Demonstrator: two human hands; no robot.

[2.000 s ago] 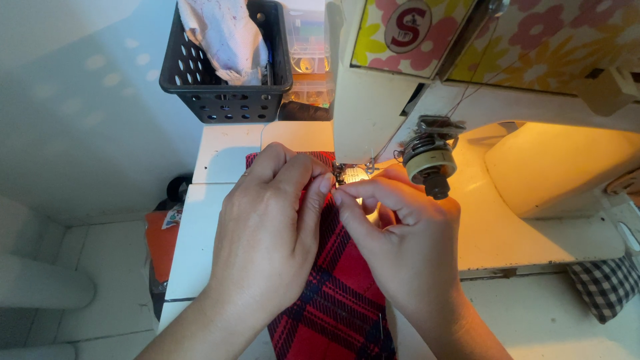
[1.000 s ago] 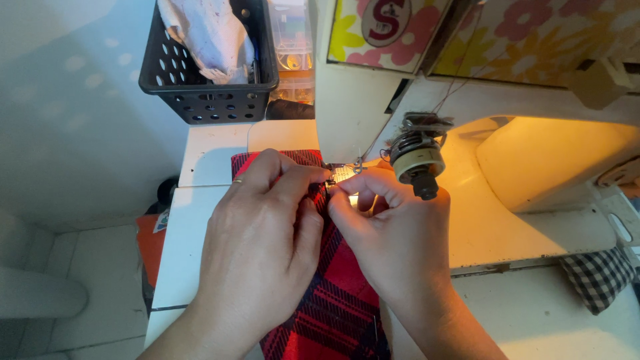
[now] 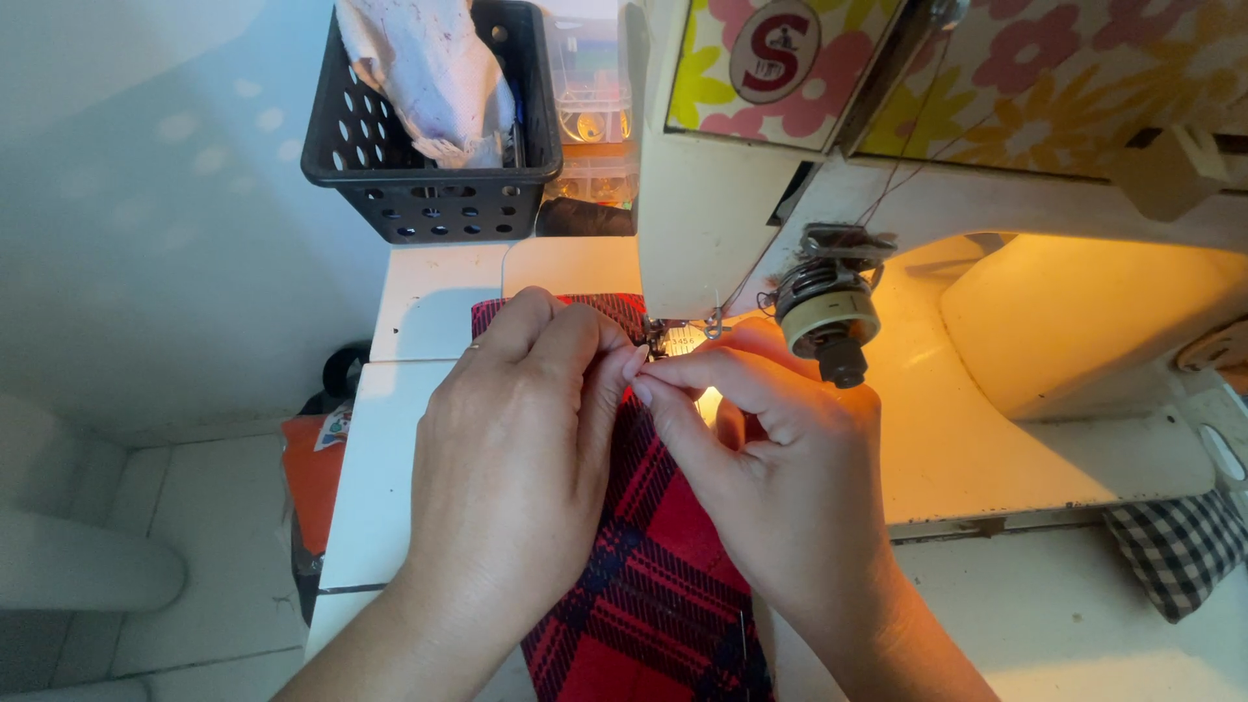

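A strip of red and navy plaid fabric (image 3: 648, 624) lies lengthwise on the white sewing machine bed, its far end beside the presser foot (image 3: 655, 336). My left hand (image 3: 512, 448) rests over the fabric, thumb and index finger pinched at its right edge just in front of the foot. The fingertips of my right hand (image 3: 780, 448) meet them there, also pinched. What lies between the fingertips is too small to make out. A straight pin (image 3: 743, 634) sits in the fabric near the bottom. The tension dial (image 3: 829, 317) of the sewing machine (image 3: 721, 214) stands above my right hand.
A black perforated basket (image 3: 439, 177) with a white cloth (image 3: 439, 78) stands at the back left, beside clear plastic boxes (image 3: 590, 117). A black-and-white gingham cushion (image 3: 1180, 556) hangs at the right edge. An orange item (image 3: 310, 478) is below the table's left side.
Both hands stay near the presser foot. The fingertips of my right hand have come up against those of my left since one second ago. The view has shifted slightly.
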